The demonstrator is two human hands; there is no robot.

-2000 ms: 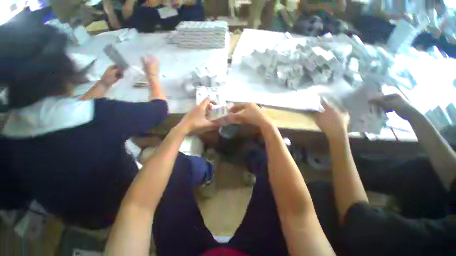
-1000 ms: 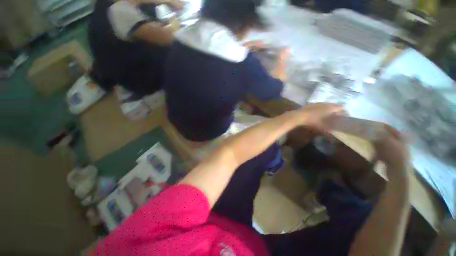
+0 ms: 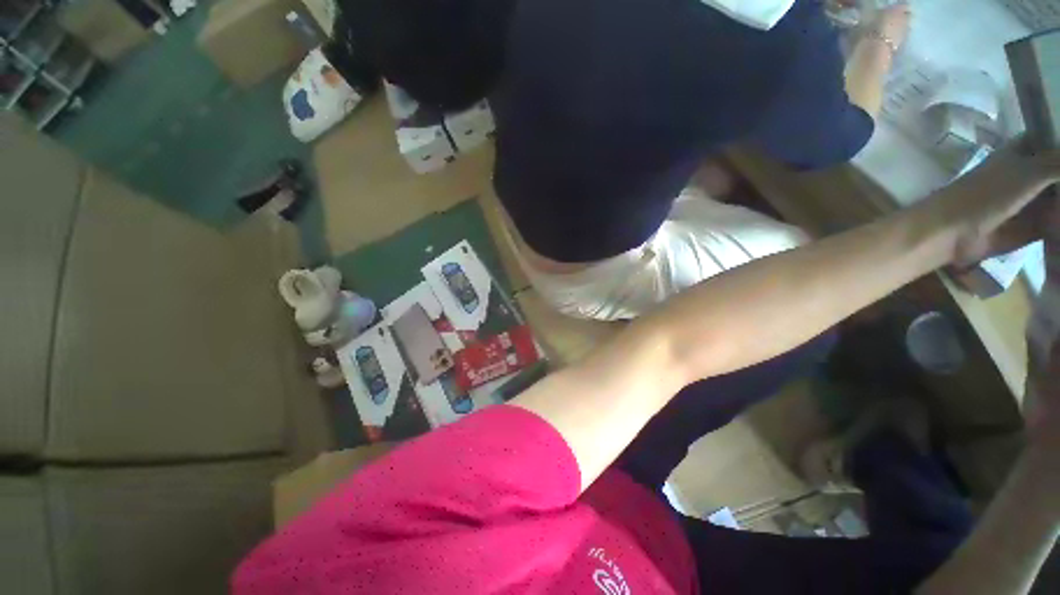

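My left hand is at the right edge of the picture, partly cut off. Its fingers are around the lower end of a small folding carton, which stands up above the hand and runs out of the picture. A white carton piece shows just below the hand; whether it is held or lies on the table edge is unclear. My right hand is blurred and cut off by the right edge, below my left hand; its fingers and any contents cannot be made out.
A seated worker in dark clothing is close on my left. White papers and carton pieces lie on the white tabletop. Printed boxes, light shoes and large cardboard boxes are at the left.
The view has swung left and down, so the heap of cartons is out of view and my hands have shifted to the right edge. The floor boxes now show larger.
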